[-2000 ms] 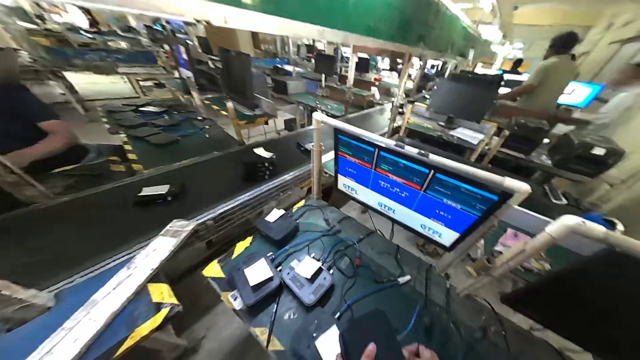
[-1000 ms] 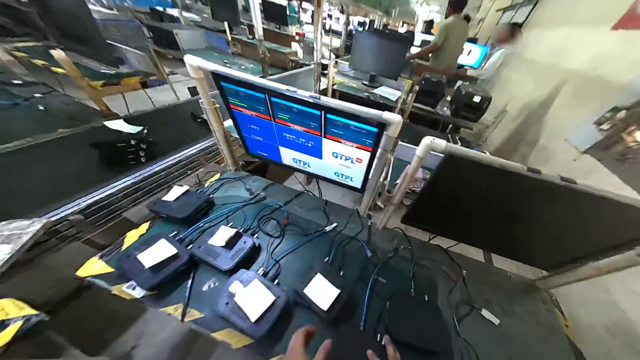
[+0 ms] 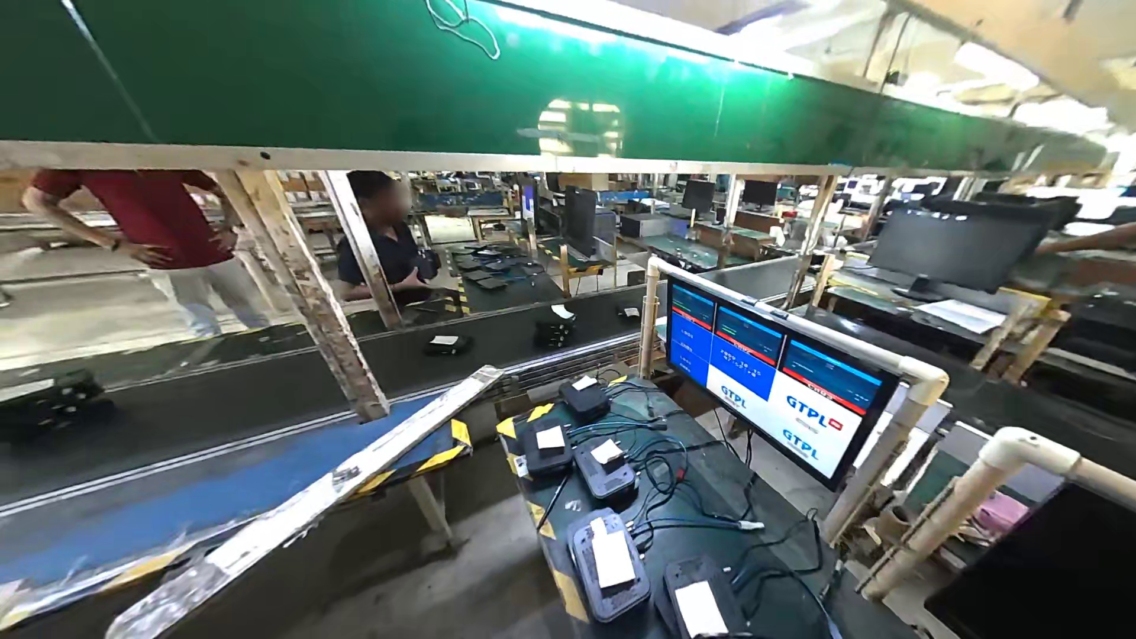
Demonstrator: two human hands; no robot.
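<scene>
Neither of my hands shows in the head view. Several dark set-top boxes, each with a white paper slip on top, lie on the green-topped bench (image 3: 710, 470). One box (image 3: 585, 399) is at the far end, with another (image 3: 547, 446) and a third (image 3: 606, 469) nearer. A lighter-edged box (image 3: 609, 565) and a black box (image 3: 701, 599) lie close to the bottom edge. Blue and black cables (image 3: 661, 484) run from the boxes across the bench. Behind them a lit monitor (image 3: 777, 373) shows a grid of video panels.
A conveyor belt (image 3: 399, 368) carries stacked black boxes (image 3: 555, 328). A worn white beam (image 3: 355, 479) slants beside the bench. Pipe frames (image 3: 923, 390) hold the lit monitor and a dark screen (image 3: 1056, 568). Beyond the belt, one person (image 3: 386, 235) sits and another (image 3: 151, 222) stands.
The view has swung left and up, and both hands, seen earlier at the bottom edge by the near boxes, are out of sight.
</scene>
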